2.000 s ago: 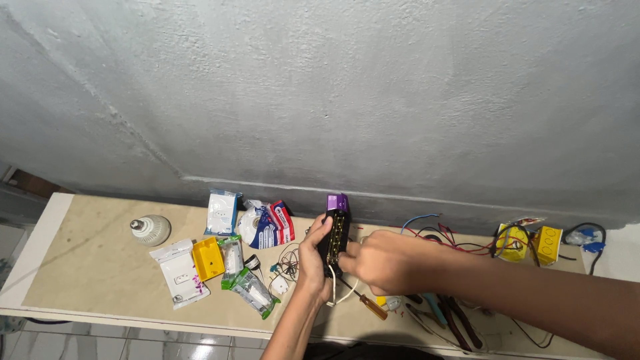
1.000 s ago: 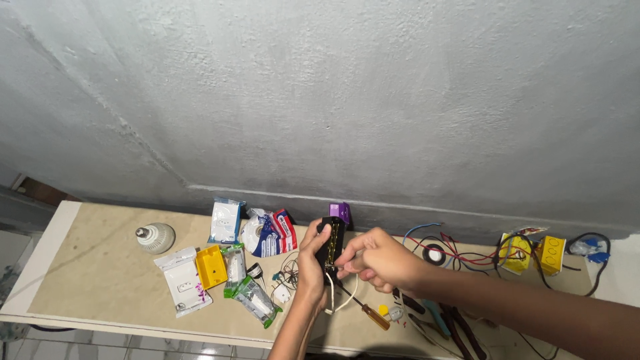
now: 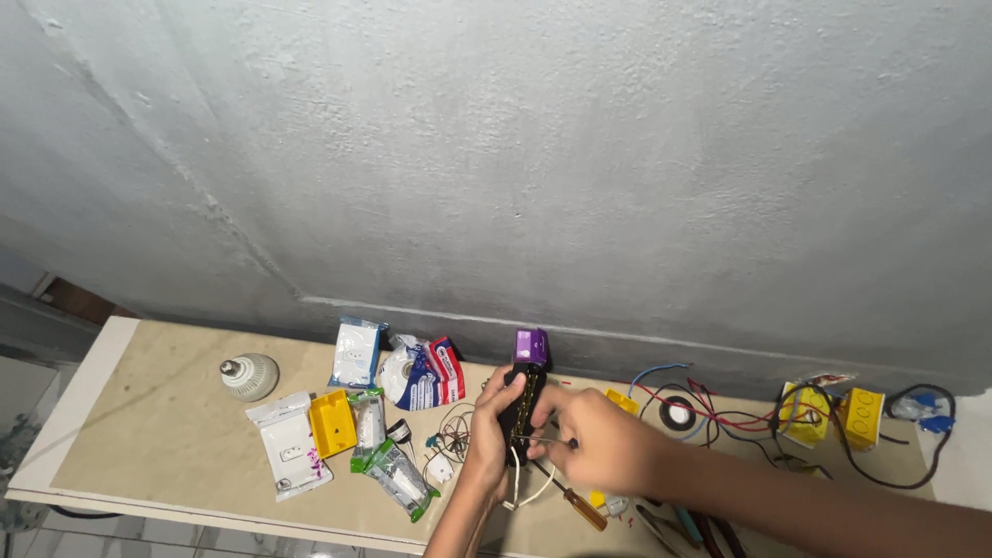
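Note:
My left hand grips a long black device with a row of brass-coloured contacts along its face, held upright above the table. A white cable loops out of its lower end. My right hand pinches a small screwdriver, whose thin shaft reaches across to the lower contacts. Below the hands, an amber-handled screwdriver lies on the table. Directly behind the device stands a purple box.
Left on the table are an LED bulb, packaged sockets, a yellow box and green-edged packets. Rightward lie black tape, tangled wires, yellow electrical boxes and pliers. A grey wall rises behind.
My right hand stays beside the device; the small screwdriver's shaft now shows plainly between hand and contacts. My left hand keeps its hold.

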